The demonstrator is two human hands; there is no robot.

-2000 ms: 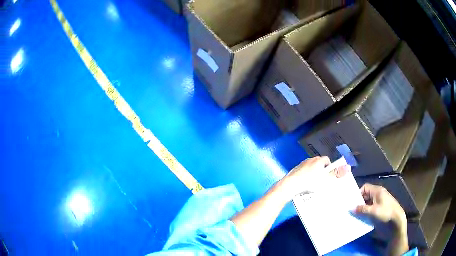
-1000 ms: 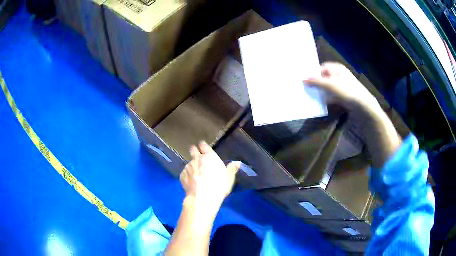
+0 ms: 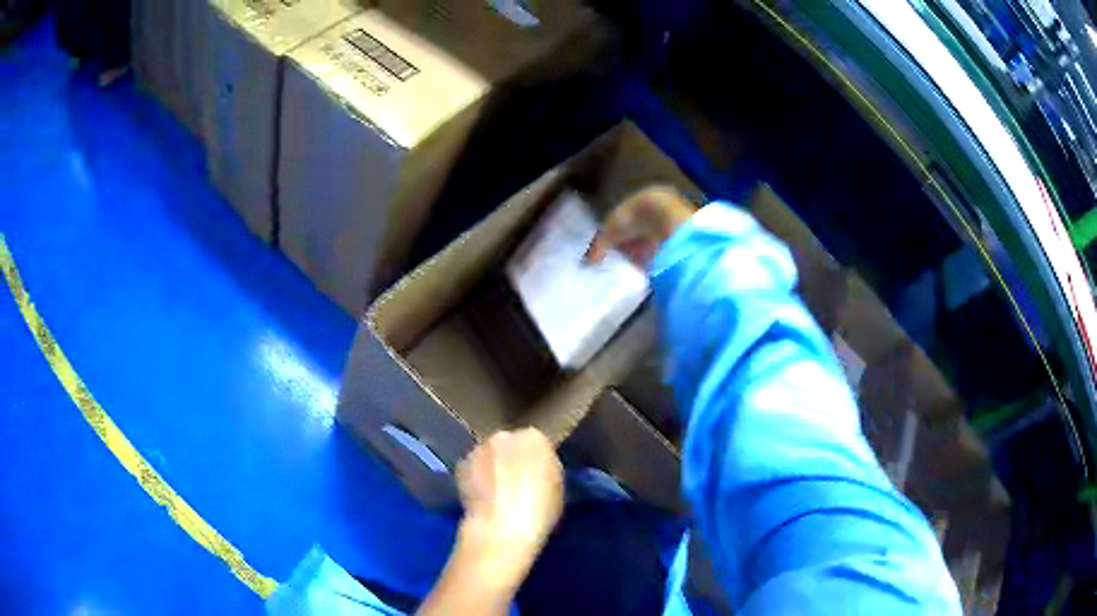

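Observation:
An open brown carton [image 3: 409,385] stands on the floor in front of me. My right hand [image 3: 644,229] is inside it, blurred, with its fingers on a flat white product box [image 3: 577,283]. The white box is tilted and lies within the carton walls. My left hand [image 3: 511,481] is curled at the carton's near rim; its fingertips are hidden, so I cannot tell whether it grips the cardboard. My right sleeve covers part of the cartons on the right.
Closed brown cartons [image 3: 325,157] with black print stand behind on the left. More open cartons [image 3: 890,361] stand to the right, partly hidden. A green and white bench edge [image 3: 962,96] curves along the upper right. A yellow line [image 3: 114,439] crosses the blue floor at left.
My right hand has lowered the white box from above the cartons into the leftmost open one. My left hand's spread fingers have curled in. The view has shifted, showing more closed cartons.

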